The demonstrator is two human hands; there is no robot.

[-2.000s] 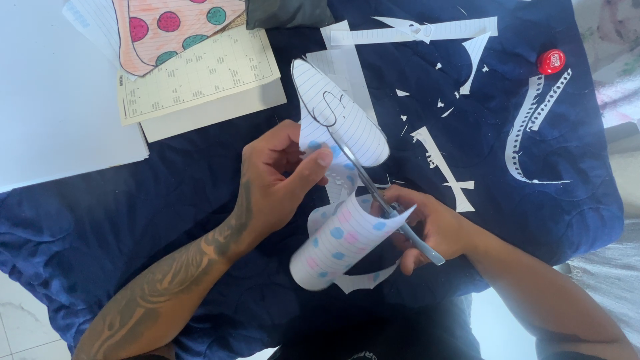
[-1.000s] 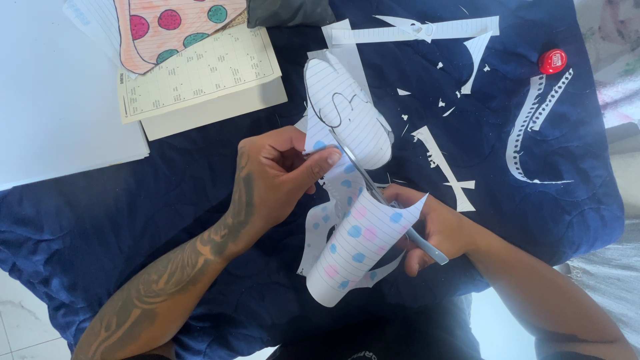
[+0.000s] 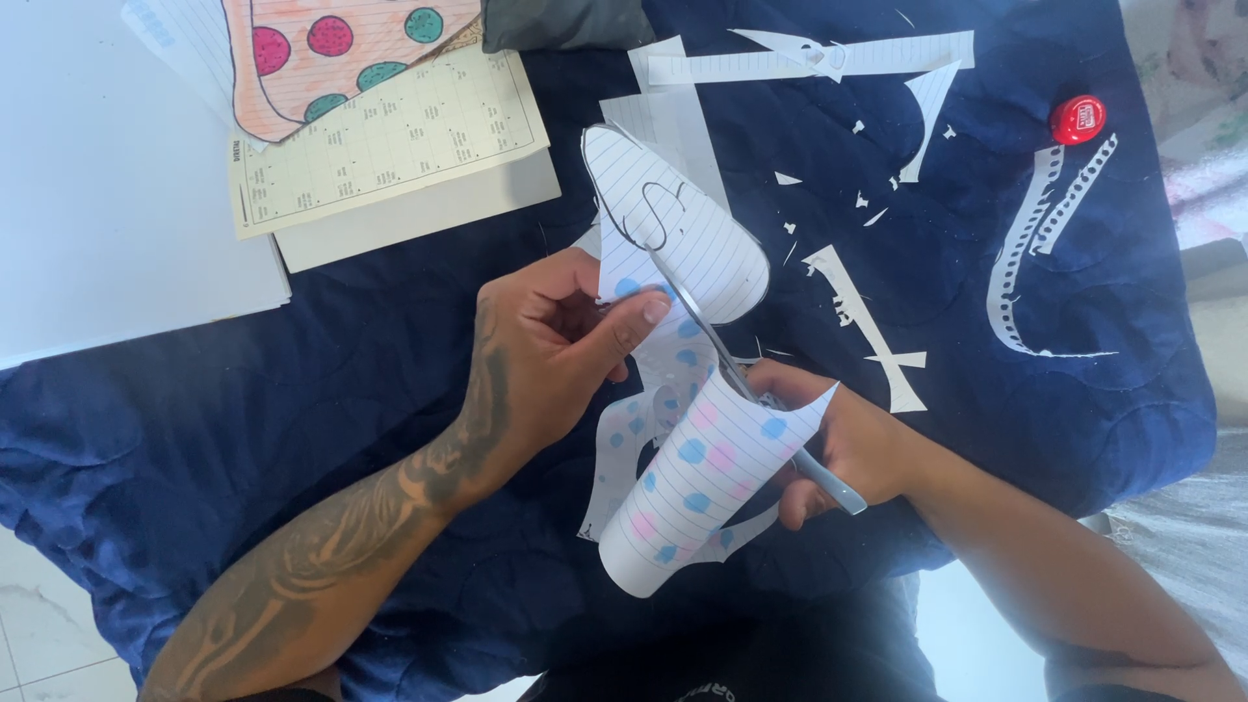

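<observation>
My left hand (image 3: 575, 341) pinches a sheet of lined paper between thumb and fingers. An oval shape outlined in black (image 3: 682, 229), with a curved mark drawn inside, lies at the sheet's upper part. Below, the same paper curls into a roll (image 3: 682, 478) with blue and pink dots. My right hand (image 3: 838, 448), partly behind that roll, is shut on a pair of metal scissors (image 3: 697, 312). Their blade reaches up across the paper to the oval's edge; one grey handle (image 3: 831, 483) sticks out past the roll.
Paper offcuts (image 3: 877, 336) and perforated strips (image 3: 1009, 263) lie on the dark blue quilted cloth (image 3: 370, 361). A red round cap (image 3: 1078, 119) is at the right. White sheets (image 3: 117, 214), a printed cream card (image 3: 390, 146) and a dotted drawing (image 3: 351, 49) are at the upper left.
The oval part of the paper has tilted and shifted relative to the scissors, and the dotted roll has swung and changed its curl. Both hands stay near the same place.
</observation>
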